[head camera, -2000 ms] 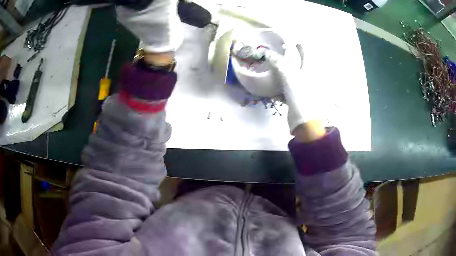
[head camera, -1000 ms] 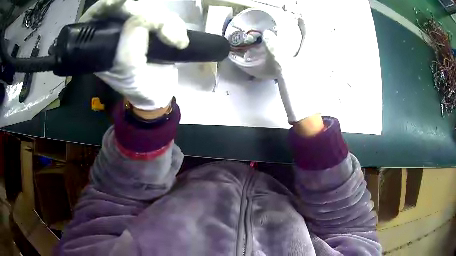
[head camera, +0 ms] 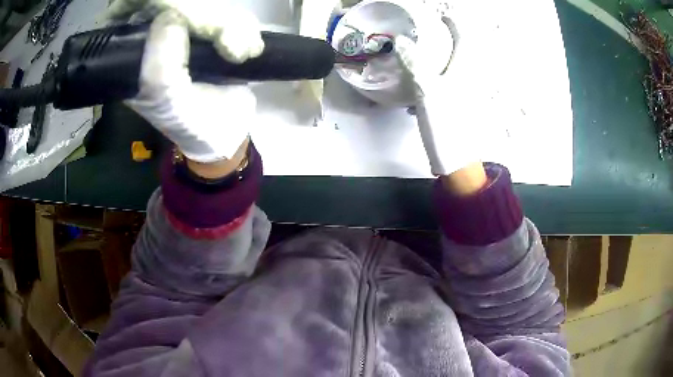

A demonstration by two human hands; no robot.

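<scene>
My left hand (head camera: pixel 199 96), in a white knit glove, is closed around the thick black electric screwdriver (head camera: pixel 284 57), held sideways over the white sheet (head camera: pixel 332 158). The screwdriver's front end points right at the open white round housing (head camera: pixel 369 79). A thin bit appears to reach into it, but the exact contact is unclear. Inside are a round silvery part and red and dark wires (head camera: pixel 380 38). My right hand (head camera: pixel 432 96), also gloved, grips the housing's right side; its fingers blend with the white around them. A blue part (head camera: pixel 334 26) shows at the housing's upper left.
A yellow handle (head camera: pixel 140 151) lies on the green mat (head camera: pixel 354 197), mostly hidden by my left hand and the screwdriver. The pale tray (head camera: pixel 33 166) with dark tools is at left. Reddish-brown wires (head camera: pixel 659 59) lie at far right. Cartons (head camera: pixel 612 294) stand below the bench.
My left hand has brought the screwdriver from the top edge down to the housing. The housing sits higher in view, with my right hand still on it. The view has shifted slightly.
</scene>
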